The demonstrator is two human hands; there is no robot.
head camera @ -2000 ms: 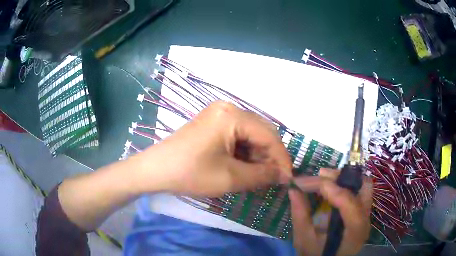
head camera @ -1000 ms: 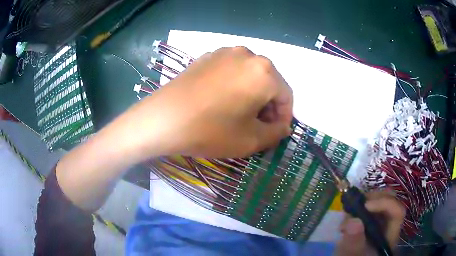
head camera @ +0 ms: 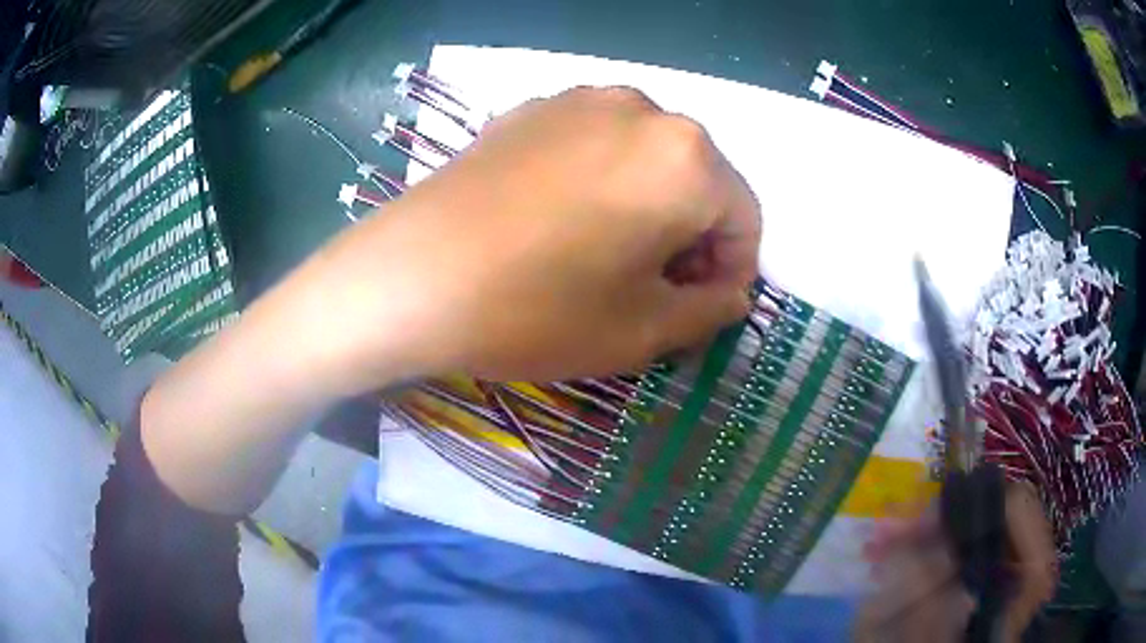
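The green PCB panel (head camera: 742,465) lies tilted on the white board (head camera: 855,201), with red and black leads (head camera: 503,440) fanned out from its left edge. My left hand (head camera: 603,239) is over the panel's upper left, fingers curled at its top edge. Thin wires show just below the fingertips, but the fingertips and what they pinch are hidden. My right hand (head camera: 968,565) is blurred at the lower right, closed around the black handle of the soldering iron (head camera: 974,502). The iron's tip points up, apart from the panel.
A heap of white plugs (head camera: 1043,308) with red and black wires lies at the right. A single lead (head camera: 880,107) lies along the board's top right edge. A second PCB panel (head camera: 163,226) lies far left. Yellow tape (head camera: 886,487) is beside the panel. A dark rod (head camera: 283,57) lies top left.
My hands have parted. My left hand moved up to the panel's top edge. The iron came down to the panel near the left fingers, then swung away right, its tip now up.
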